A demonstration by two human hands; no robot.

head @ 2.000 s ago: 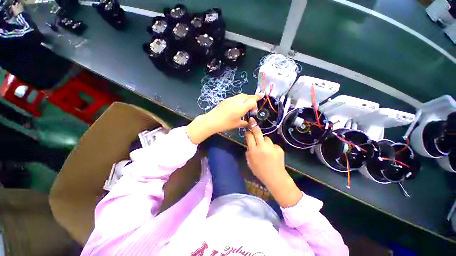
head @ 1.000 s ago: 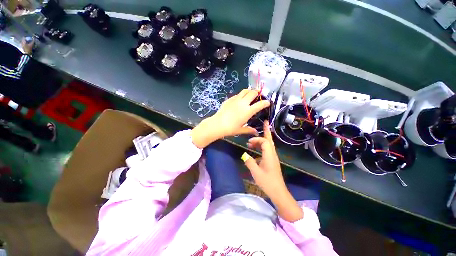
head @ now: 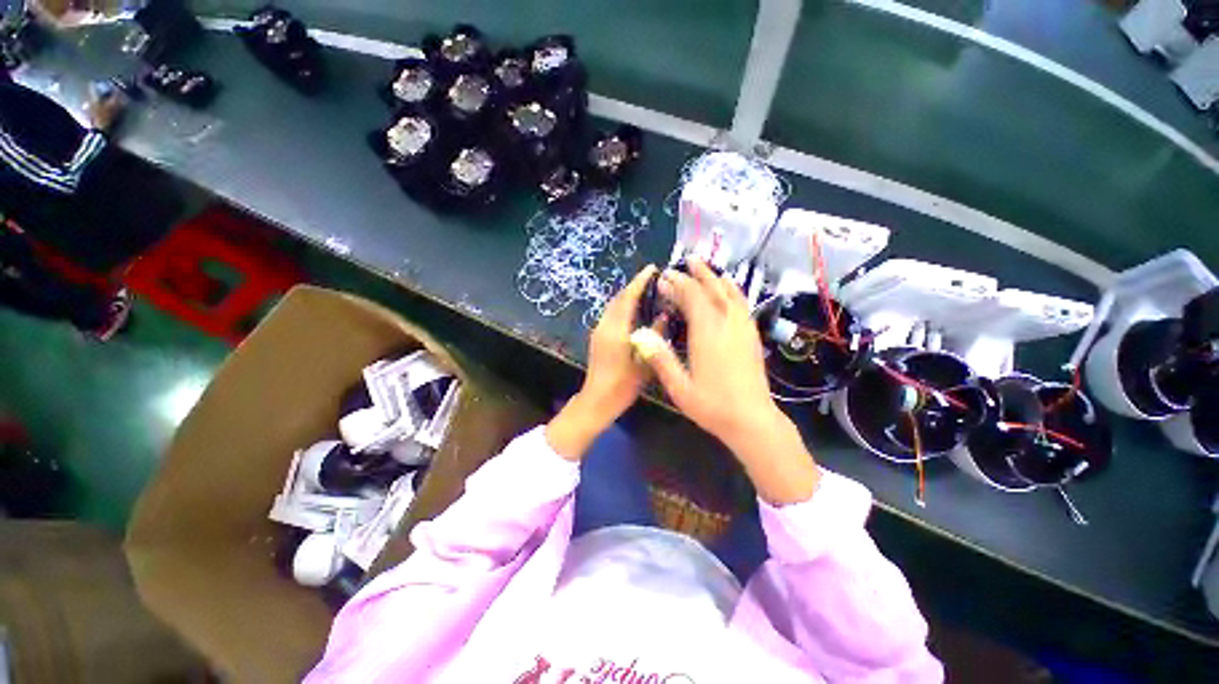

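Note:
A white camera base housing (head: 729, 221) stands at the bench edge, its black round cup mostly hidden behind my hands. Thin red wires rise from it. My left hand (head: 619, 350) is at the cup's left side with its fingers curled against the rim. My right hand (head: 719, 350) lies over the cup with its fingers bent into or onto it; a yellow patch shows on its thumb. What the fingertips touch inside is hidden. Several like housings with open cups (head: 916, 398) and red and orange wires stand in a row to the right.
Black camera heads (head: 468, 94) stand clustered at the back left. A tangle of thin whitish strands (head: 575, 254) lies beside them. An open cardboard box (head: 214, 441) below the bench holds white-and-black units. A person's striped sleeve (head: 47, 154) shows far left, near a red stool (head: 221, 274).
My right hand has moved up from below the cup to over it. My left hand has drawn back from the top of the cup to its left side.

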